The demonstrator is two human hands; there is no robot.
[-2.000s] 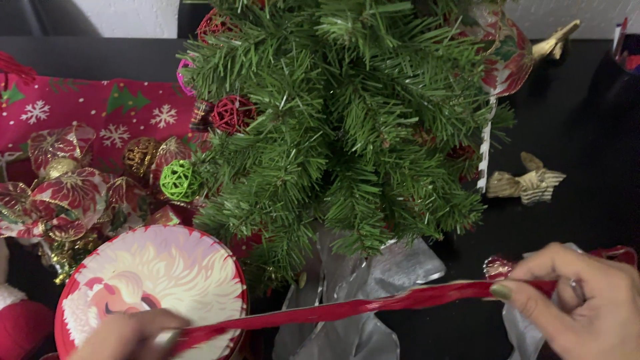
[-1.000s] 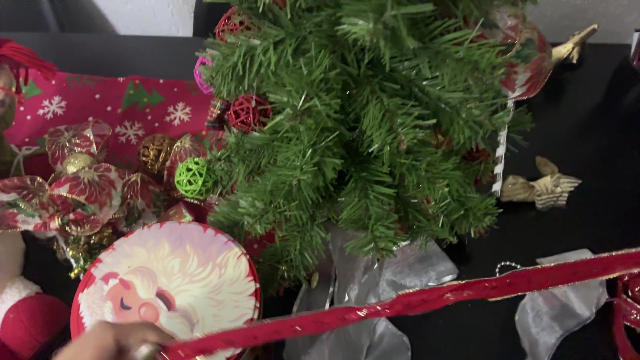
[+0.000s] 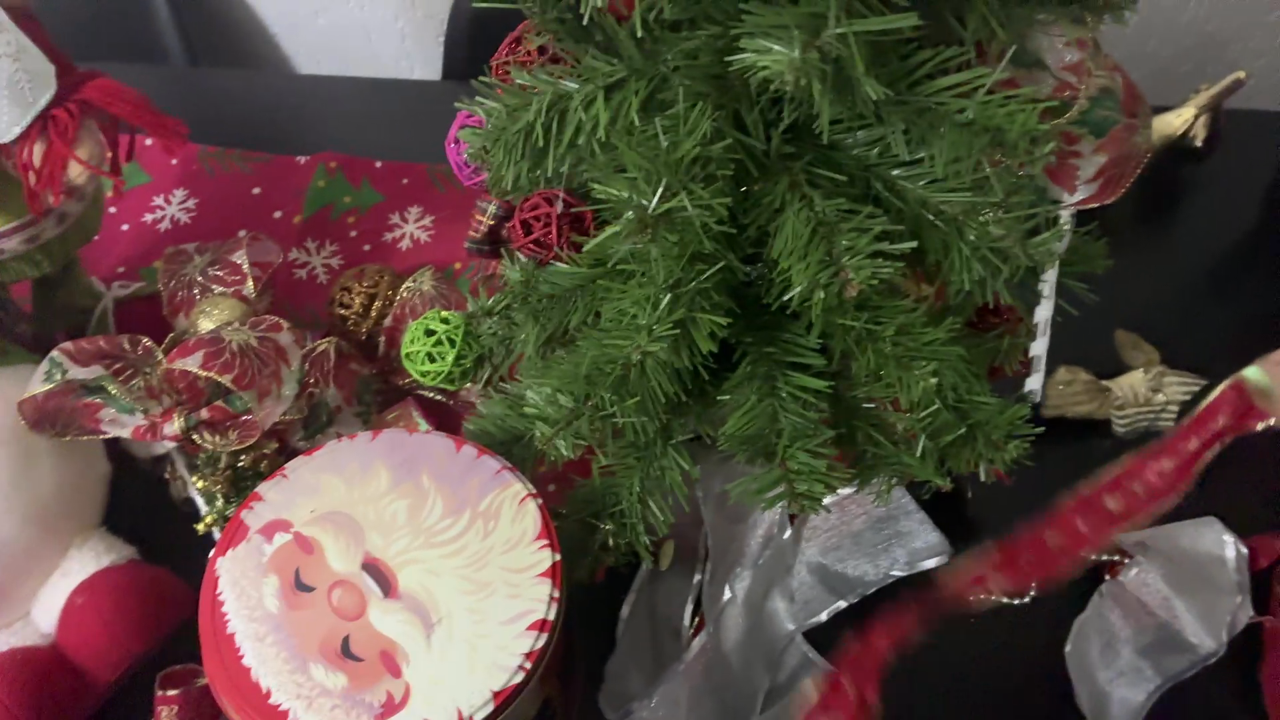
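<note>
A red ribbon with gold edging (image 3: 1070,530) runs diagonally across the lower right, partly blurred. Its upper end meets the fingertips of my right hand (image 3: 1268,375), which barely show at the right edge. My left hand is out of frame. An artificial green Christmas tree (image 3: 760,260) fills the upper middle. Below it lies a silver-grey sheer ribbon (image 3: 750,600); another piece of grey ribbon (image 3: 1155,610) is at the lower right, beyond the red one. A round tin with a Santa face on its lid (image 3: 390,580) stands at the lower left.
Left of the tree are a patterned ribbon bow (image 3: 230,380), a green wicker ball (image 3: 438,348), a red wicker ball (image 3: 550,226) and pink snowflake fabric (image 3: 410,228). A red and white plush item (image 3: 120,610) sits at the left edge. A gold bow (image 3: 1125,392) lies on the black table (image 3: 1200,280).
The red ribbon has gone from nearly level to a steeper slant. My left hand, earlier at the ribbon's left end, has left the view. My right hand's fingertips are back at the right edge.
</note>
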